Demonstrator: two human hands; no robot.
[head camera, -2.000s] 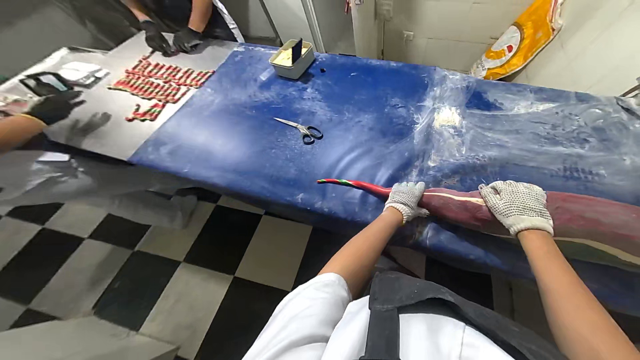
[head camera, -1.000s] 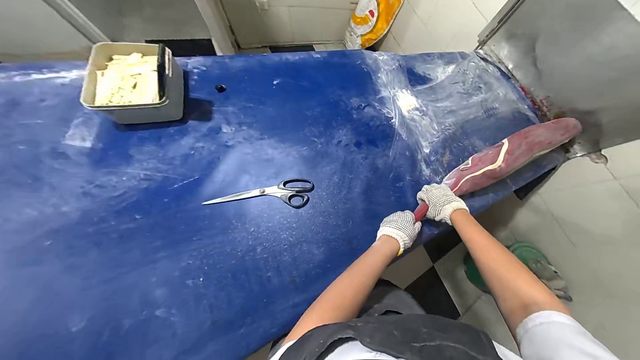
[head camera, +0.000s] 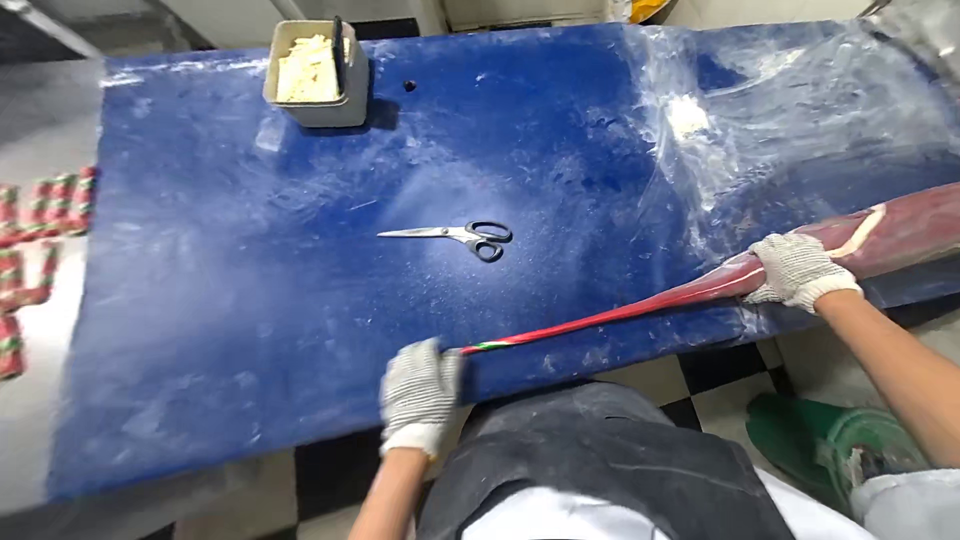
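A thick, striped roll of red candy mass (head camera: 892, 232) lies along the table's near right edge and narrows leftward into a thin red rope (head camera: 570, 325) with a green and white streak. My left hand (head camera: 420, 386), in a knitted white glove, is closed on the rope's left end near the front edge. Around the neck where the roll thins, my right hand (head camera: 799, 270) grips it in a matching glove. Black-handled scissors (head camera: 457, 234) lie on the blue table cover (head camera: 247, 300), beyond the rope.
A square tub (head camera: 322, 112) of pale pieces, with a dark flat tool in it, stands at the back left. Striped candy pieces (head camera: 45, 206) lie on the metal surface at far left. Whitish powder dusts the cover. A green bucket (head camera: 832, 442) is on the floor at right.
My left hand has moved left, away from my right hand, with the rope's end. Between the hands a long thin red rope now stretches, where a second ago they were close together. The view has shifted.
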